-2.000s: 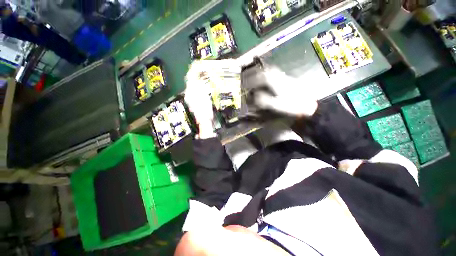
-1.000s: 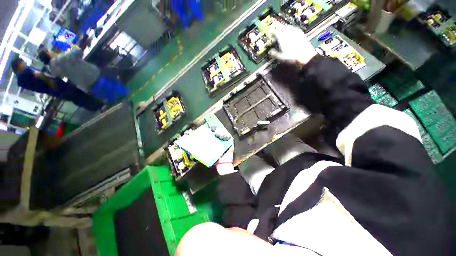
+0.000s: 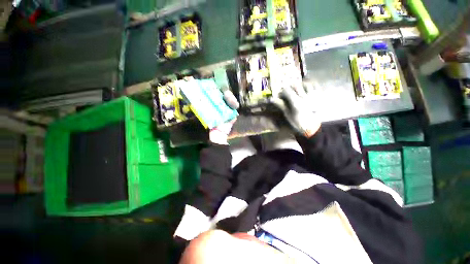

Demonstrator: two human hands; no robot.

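Note:
My left hand [image 3: 225, 116], in a pale glove, holds a circuit board [image 3: 208, 101] with its pale teal underside up, tilted over a loaded board [image 3: 169, 103] at the bench's left end. My right hand [image 3: 300, 107], gloved and blurred, is at the lower right edge of a black carrier [image 3: 251, 76] that bears a yellow-and-white board. Whether the fingers grip the carrier I cannot tell. A pale green strip [image 3: 221, 79] shows beside the held board.
A green tote [image 3: 135, 154] with a dark sheet inside stands at left. Loaded carriers [image 3: 179, 38] are on the conveyor. A yellow-topped board [image 3: 375, 75] lies on the bench at right. Teal boards [image 3: 416, 172] lie low at right. A lime bar [image 3: 423, 21] is at top right.
A loaded carrier now lies on the bench where the empty carrier showed. My right hand has come back from the conveyor to it. My left hand still holds the board.

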